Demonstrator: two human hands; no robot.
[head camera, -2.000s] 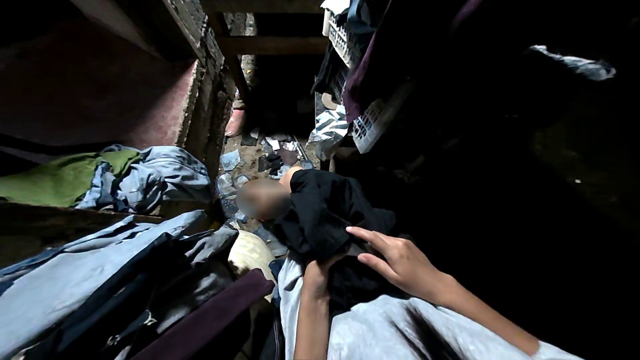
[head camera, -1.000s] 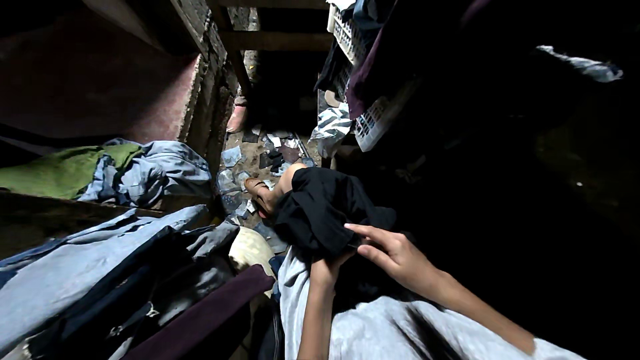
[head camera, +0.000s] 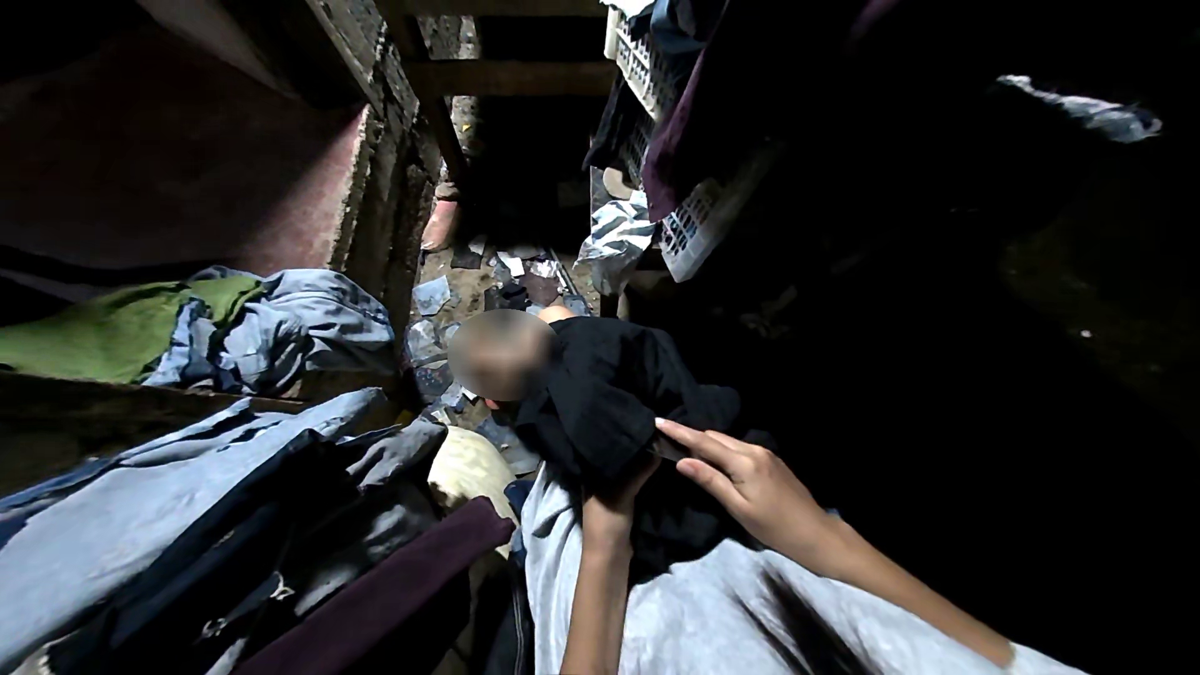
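A black cloth garment (head camera: 609, 394) lies bunched over my lap and knee, in the middle of the head view. My left hand (head camera: 619, 492) is tucked under its near edge, with the fingers hidden by the fabric; the cloth seems to rest on it. At the garment's right edge is my right hand (head camera: 736, 473), its thumb and fingers apart and the index fingertip touching the cloth. Light grey fabric (head camera: 694, 609) covers my body beneath both forearms.
Folded blue and dark clothes (head camera: 187, 506) and a purple cloth (head camera: 384, 591) fill the lower left. Green cloth (head camera: 122, 328) and light-blue cloth (head camera: 309, 323) lie beyond. A white plastic basket (head camera: 698, 225) with clothes stands upper right. Fabric scraps (head camera: 433, 295) litter the floor.
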